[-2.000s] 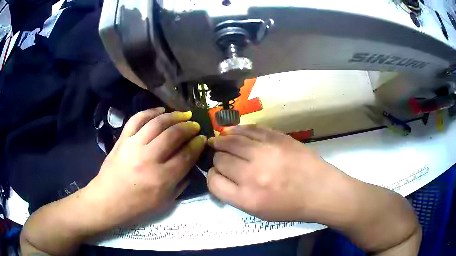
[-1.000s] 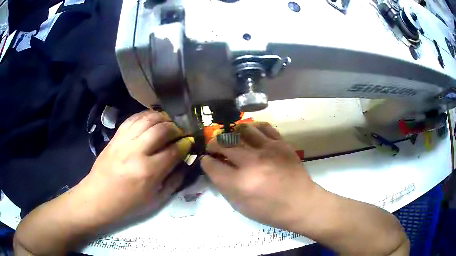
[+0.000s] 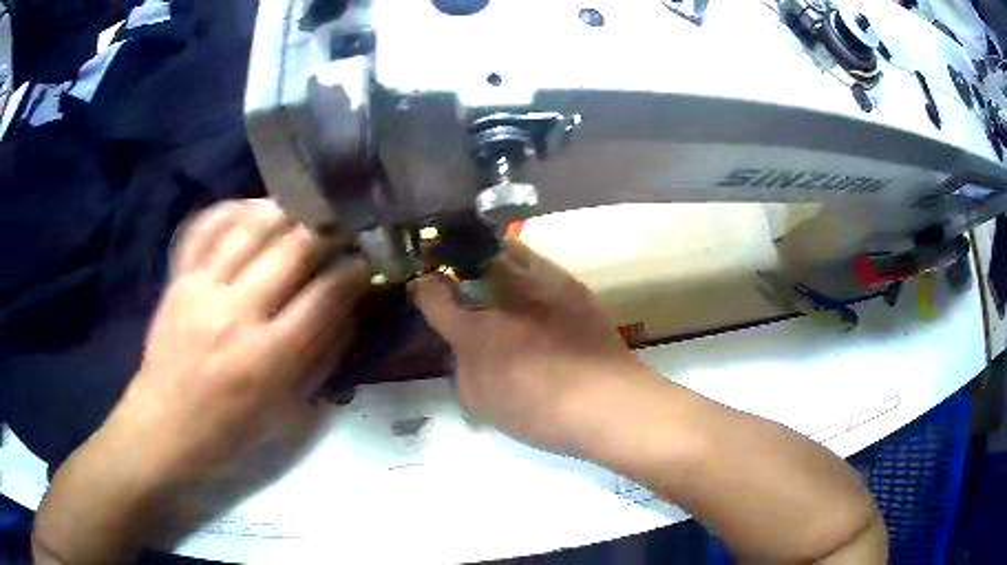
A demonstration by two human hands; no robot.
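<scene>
Dark navy cloth [image 3: 105,210] is spread left of the sewing machine [image 3: 640,144], and a dark part of it runs under the presser foot area. My left hand [image 3: 237,331] is blurred and lies on this cloth left of the needle, fingers bent; its fingertips are hidden. My right hand [image 3: 530,342] is right of the needle, thumb tip at the cloth edge near the foot, other fingers behind the small ridged knob [image 3: 473,292]. What the right fingers hold cannot be made out. A shiny round knob [image 3: 508,199] sits on the machine head above.
The white table [image 3: 442,486] has a curved front edge. Thread snips [image 3: 823,306] and a red item [image 3: 878,268] lie under the arm at right. A red strip [image 3: 631,331] is on the bed. A blue basket [image 3: 917,486] stands below the table at right. Pale pieces [image 3: 97,68] lie far left.
The view has shifted. My left hand has moved left, away from the needle, and is blurred. My right hand stays beside the foot, its thumb now closer to the needle. The orange tape is mostly covered.
</scene>
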